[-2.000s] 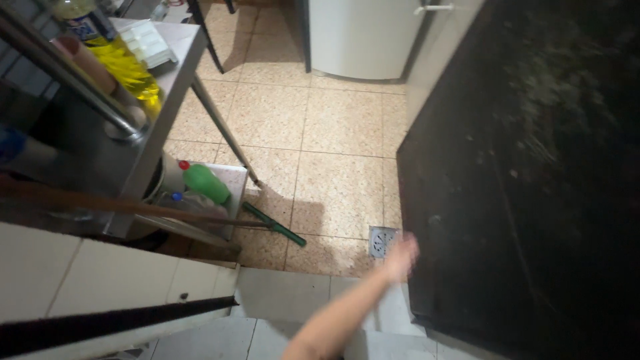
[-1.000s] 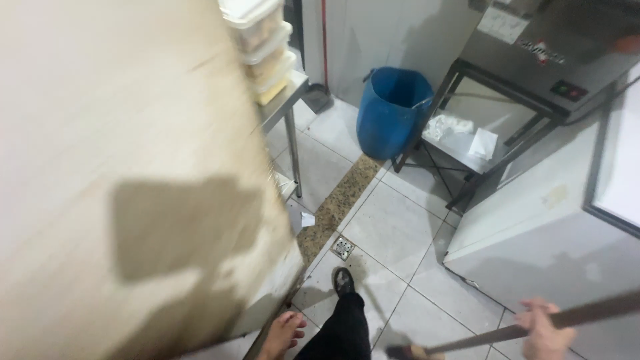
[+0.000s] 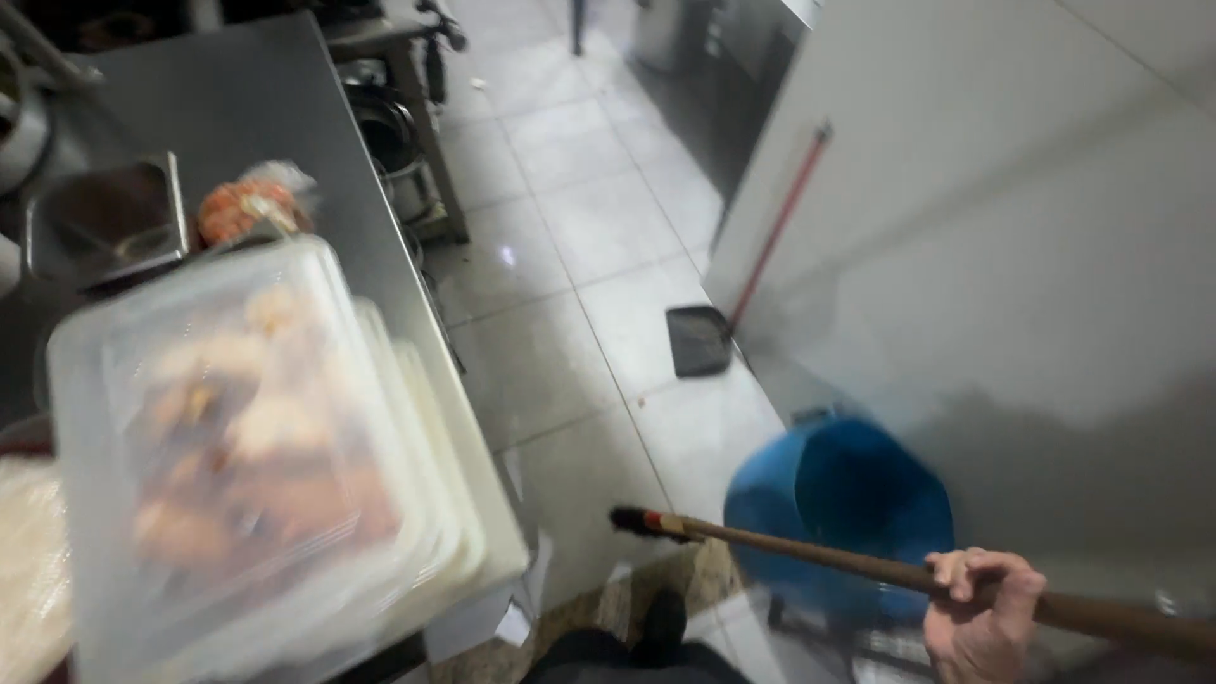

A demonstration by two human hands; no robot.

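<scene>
My right hand, at the lower right, grips the wooden handle of a broom. The handle slants across the front of a blue plastic bin, and the broom's dark bristle head is at its left end, low over the tiled floor near my shoes. Whether the bristles touch the floor cannot be told. My left hand is outside the view. A long-handled dustpan with a red handle rests on the floor against the pale wall, beyond the bin.
A steel worktable runs along the left, holding stacked lidded plastic containers of food, a steel pan and a bag of orange-red food. Pots stand on a shelf beyond. A pale wall bounds the right side.
The view has moved from one room area to another, now nearer the blue bin and dustpan. One second ago my left hand was in view; now it is not. The broom stays in my right hand.
</scene>
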